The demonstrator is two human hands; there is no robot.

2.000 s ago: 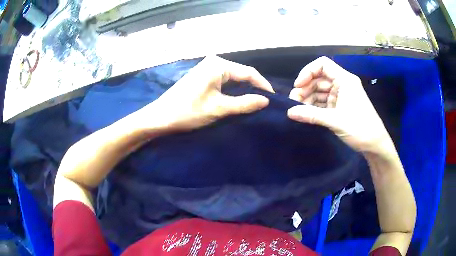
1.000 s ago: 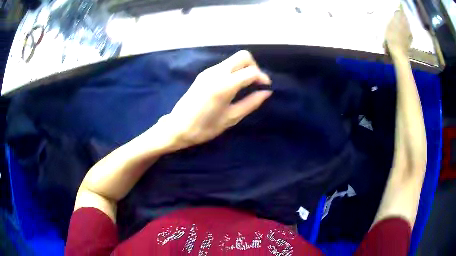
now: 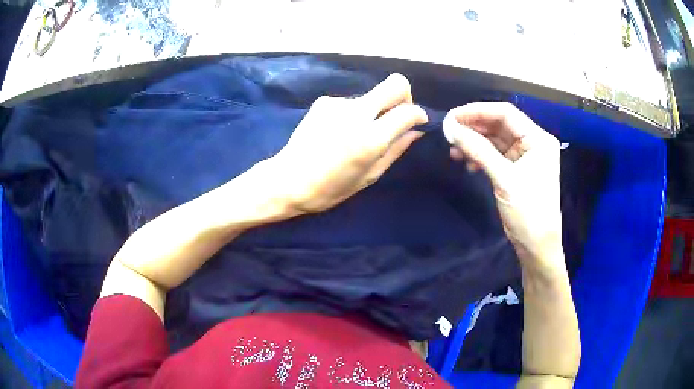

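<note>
A dark navy garment (image 3: 365, 220) lies spread over the lap and the blue bins. My left hand (image 3: 346, 148) pinches a small raised bit of its cloth between thumb and fingers. My right hand (image 3: 514, 159) is just to the right of it, thumb and index fingertips closed together at the end of that bit. Whether a thread or small tool is between the right fingertips is too small to tell. A small white label (image 3: 444, 327) shows near the garment's lower edge.
A white, wood-edged table (image 3: 365, 26) spans the front. Scissor-like loops (image 3: 53, 26) lie at its left end. A blue bin (image 3: 628, 228) stands at the right, with a pale strip (image 3: 487, 304) near its inner blue edge. A red slotted object (image 3: 677, 254) is at the far right.
My right hand has come back from the table's right end to beside my left hand. My left hand still pinches the cloth. The view has shifted slightly.
</note>
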